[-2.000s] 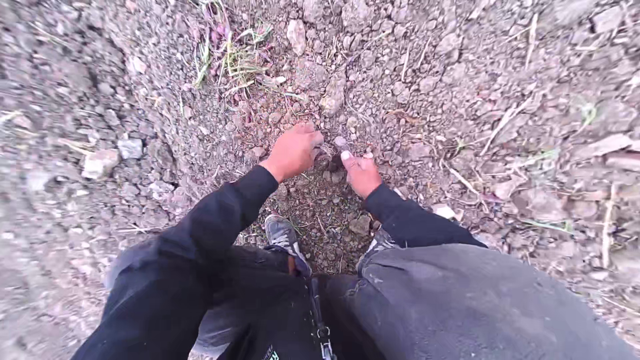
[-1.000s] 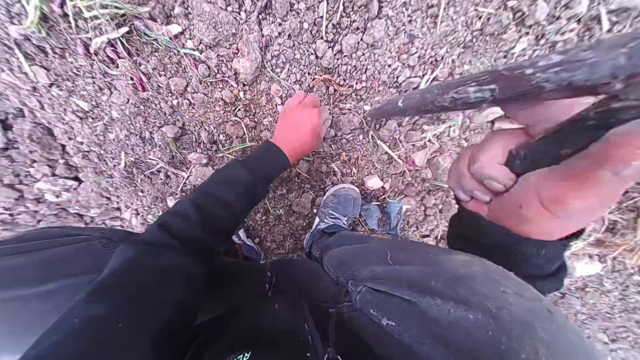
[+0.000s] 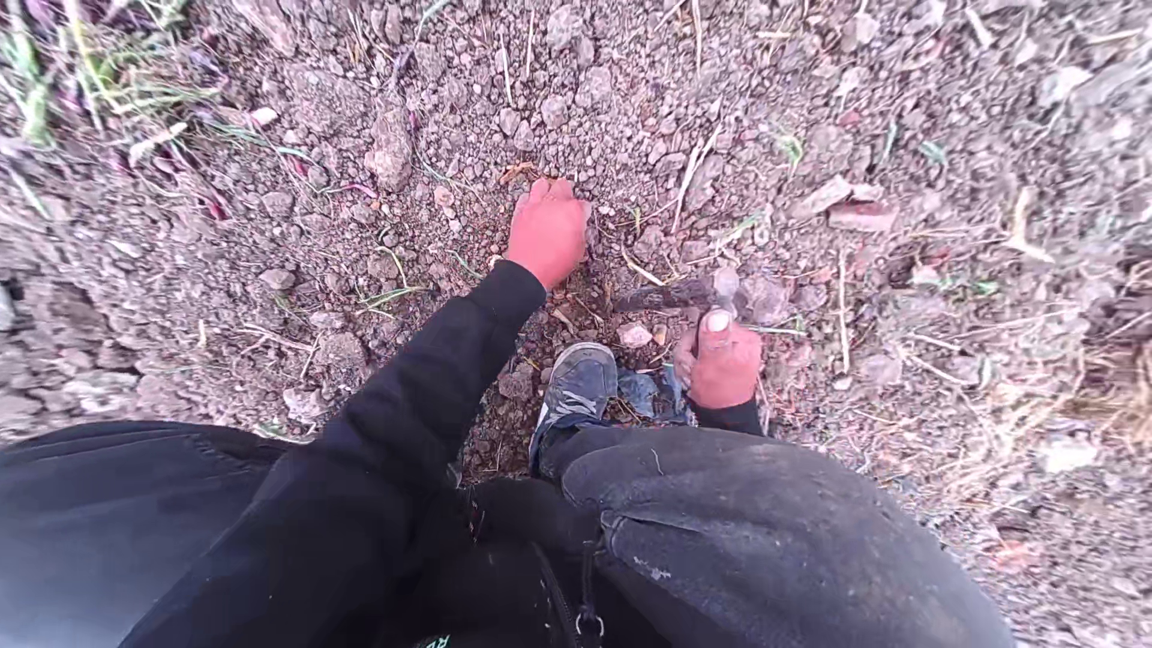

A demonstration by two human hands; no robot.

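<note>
My left hand reaches down to the loose soil near the middle of the view, its back up and its fingers curled. Its fingertips are largely hidden, so I cannot tell if anything is in them. Lower and to the right, my right hand is closed around a short digging tool, thumb on top. The tool's dark, tapering head lies low over the soil and points left, towards the ground just below my left hand. Most of the handle is hidden by the right hand.
Stony, cloddy soil surrounds both hands. Green stalks with purple parts lie at the upper left. A shoe stands just below the hands, with a blue scrap beside it. A reddish stone fragment and dry stems lie to the right.
One second ago my right hand held the tool raised close to the camera; it is now down near the ground. My left hand stays at the soil. The view has shifted since the first frame.
</note>
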